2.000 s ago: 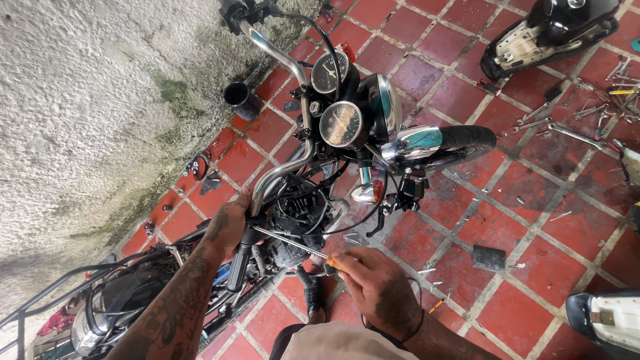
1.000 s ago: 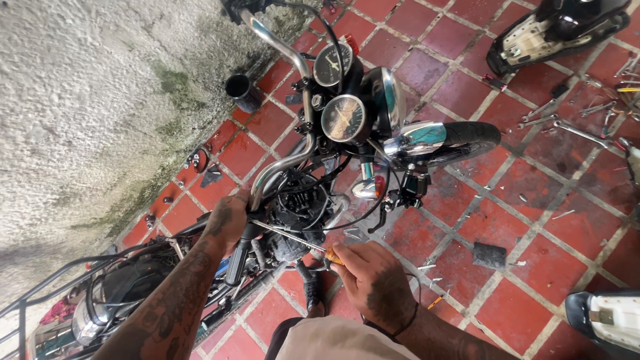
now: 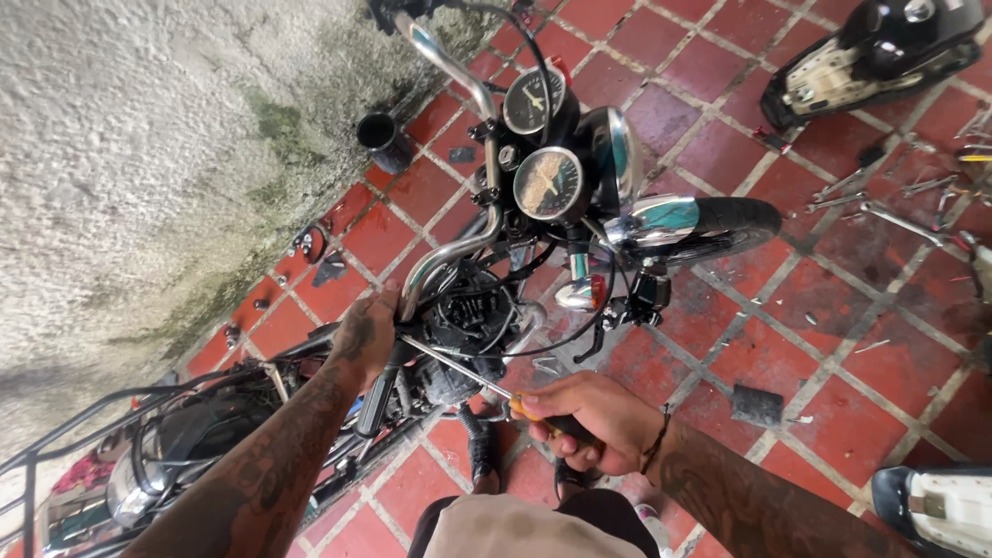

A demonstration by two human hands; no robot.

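A screwdriver with a yellow and black handle point(image 3: 554, 418) is gripped in my right hand point(image 3: 593, 422). Its long metal shaft points up and left, and the tip meets the switch housing point(image 3: 401, 335) beside the black rubber grip point(image 3: 377, 403) of a motorcycle. My left hand point(image 3: 370, 329) holds the chrome handlebar point(image 3: 453, 248) around that housing; its fingers are mostly hidden. Two round gauges, a speedometer point(image 3: 549, 184) and another dial point(image 3: 535, 101), sit in front of the bar. A brake lever with its cylinder point(image 3: 647, 298) hangs on a cable near the turn signal point(image 3: 581, 294).
The front wheel point(image 3: 736, 225) points right. Wrenches point(image 3: 903, 221) lie on red floor tiles, near a removed black body part point(image 3: 883, 62). A black cup point(image 3: 385, 143) stands by the rough wall point(image 3: 155, 155). A second motorcycle part point(image 3: 942, 504) is at lower right.
My right hand has shifted its hold on the screwdriver handle, with the palm now farther round behind it. My left hand stays at the handlebar.
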